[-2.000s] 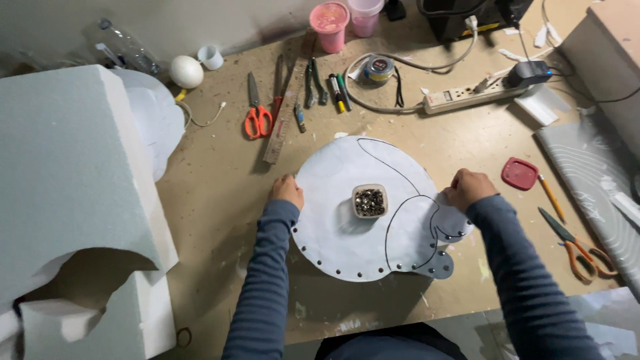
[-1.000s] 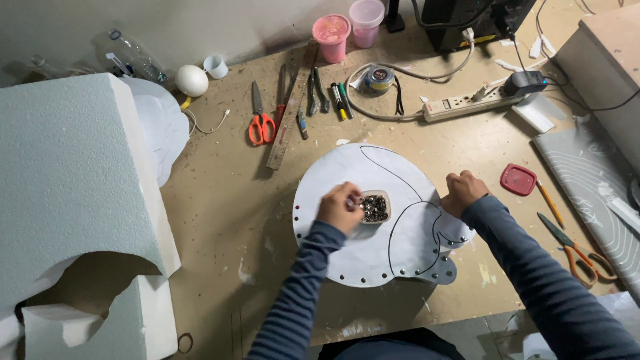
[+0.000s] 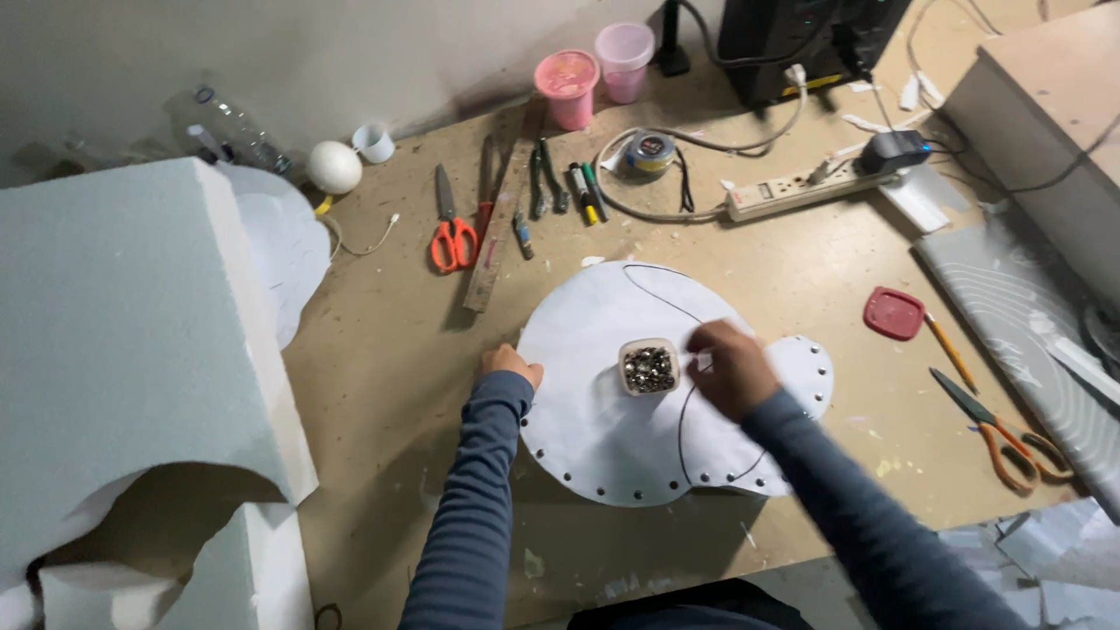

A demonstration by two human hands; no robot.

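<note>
A white rounded paper pattern (image 3: 595, 420) with black drawn curves lies over a shaped piece on the bench, dark metal tacks dotted along its lower and right edges. On it stands a small clear plastic tub (image 3: 649, 367) full of metal tacks. My left hand (image 3: 512, 366) rests at the pattern's left edge, its fingers bent over the rim; whether it pinches anything is hidden. My right hand (image 3: 726, 367), blurred, is over the pattern just right of the tub, fingertips close together; what is between them cannot be made out.
Orange-handled scissors (image 3: 453, 245), a ruler (image 3: 494, 254), markers (image 3: 582, 192), a tape measure (image 3: 650, 153) and a power strip (image 3: 805, 188) lie behind. At right are a red lid (image 3: 893, 313), a pencil (image 3: 951, 353) and open scissors (image 3: 997, 429). A large foam block (image 3: 114, 332) fills the left side.
My left hand has moved from the tub back to the pattern's left edge. My right hand has left the pattern's right side and moved left, beside the tub.
</note>
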